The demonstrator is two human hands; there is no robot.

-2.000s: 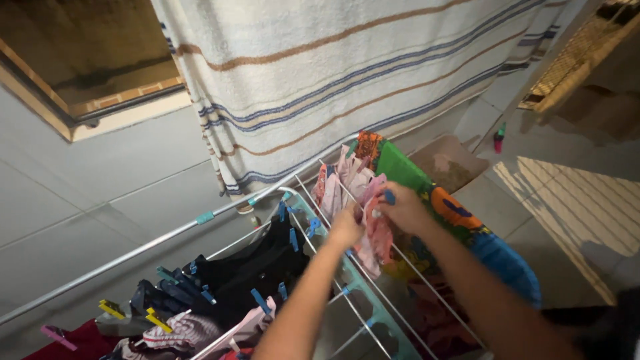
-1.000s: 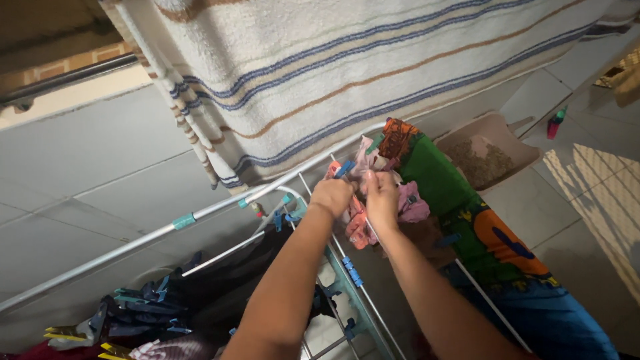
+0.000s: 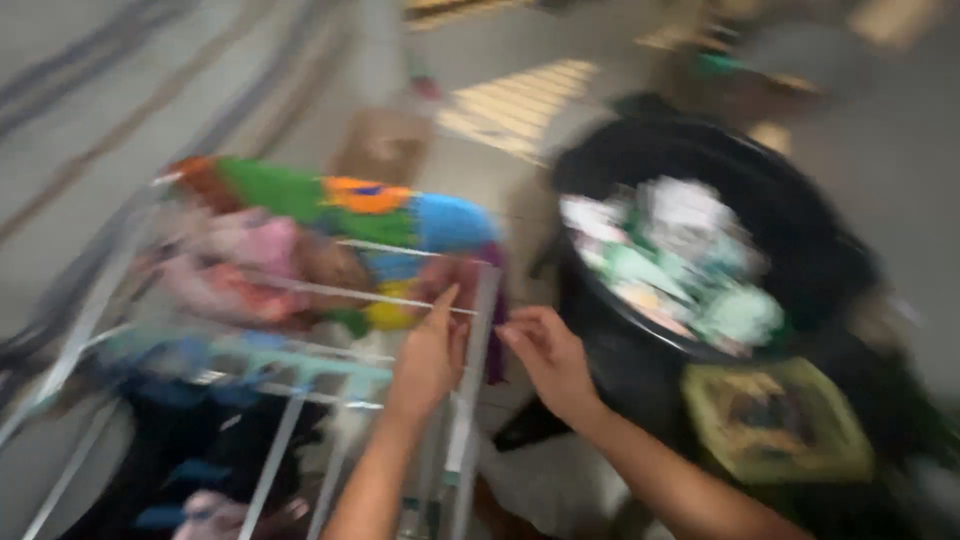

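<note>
My left hand [image 3: 433, 349] is over the right end of the drying rack [image 3: 480, 330], a finger extended near its rods. Just right of the rack's end bar is my right hand [image 3: 547, 356], fingers loosely bent. No held item shows in either hand, though the view is blurred. Pink clothing [image 3: 255, 255] lies over the rods at the left, beside a green, orange and blue cloth [image 3: 285, 191] on the far side. Black clothing [image 3: 187, 427] hangs in the lower left. A round black tub [image 3: 810, 217] holds white and pale green laundry [image 3: 686, 255].
A yellow-green plastic basket [image 3: 859, 450] with small contents stands below the tub. A striped towel [image 3: 135, 82] hangs at the upper left. Behind the rack is a brownish container [image 3: 386, 142]. Striped light falls on the floor [image 3: 517, 109].
The view has swung right, bringing the tub and basket into sight. Both hands have left the pink clothing, which stays on the rack, and are now by the rack's end bar.
</note>
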